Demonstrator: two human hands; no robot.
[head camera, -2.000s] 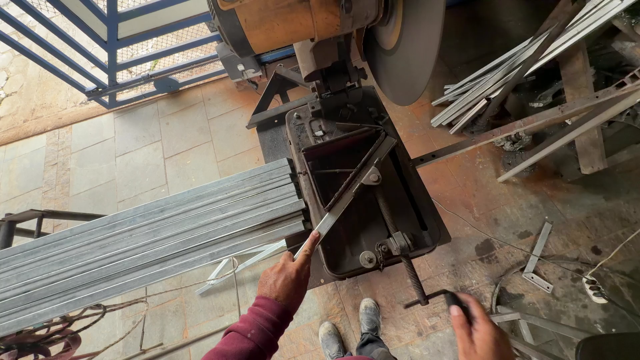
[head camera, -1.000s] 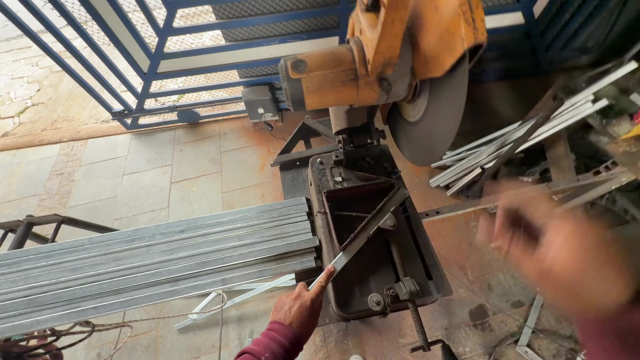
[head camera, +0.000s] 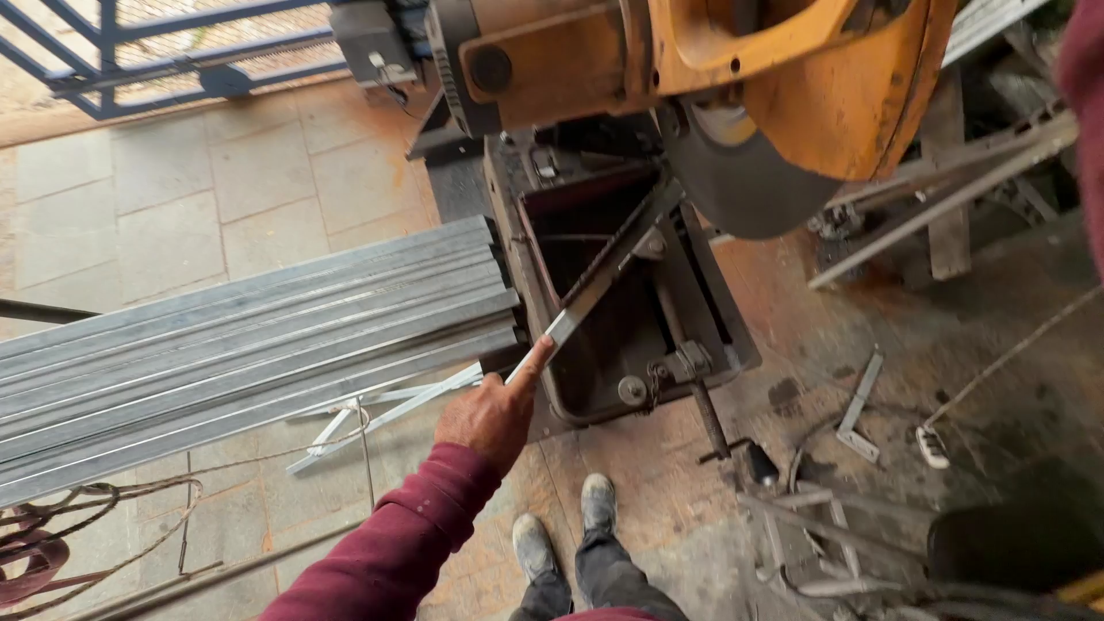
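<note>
A metal bar (head camera: 561, 325) lies diagonally in the vise on the base (head camera: 595, 379) of an orange chop saw (head camera: 561, 60). At its near end is my left hand (head camera: 492, 418), the index finger extended along the bar; whether the other fingers wrap around it is hidden. The abrasive disc (head camera: 750, 177) hangs to the right of the bar's far end, partly under the orange guard (head camera: 854, 95). The vise screw (head camera: 709, 423) with its crank points toward me. My right hand is out of view; only a maroon sleeve (head camera: 1082, 129) shows at the right edge.
Long galvanized steel profiles (head camera: 259, 345) lie left of the saw, ends near its base. Rope (head camera: 112, 500) lies at lower left. An angled metal piece (head camera: 858, 405), a cord with a power strip (head camera: 931, 447) and metal frames are on the right floor. A blue gate (head camera: 233, 78) stands beyond.
My right hand has left the vise crank, risen past the right side and gone out of view. The saw head has come down toward the bar since one second ago. My left hand stays at the bar.
</note>
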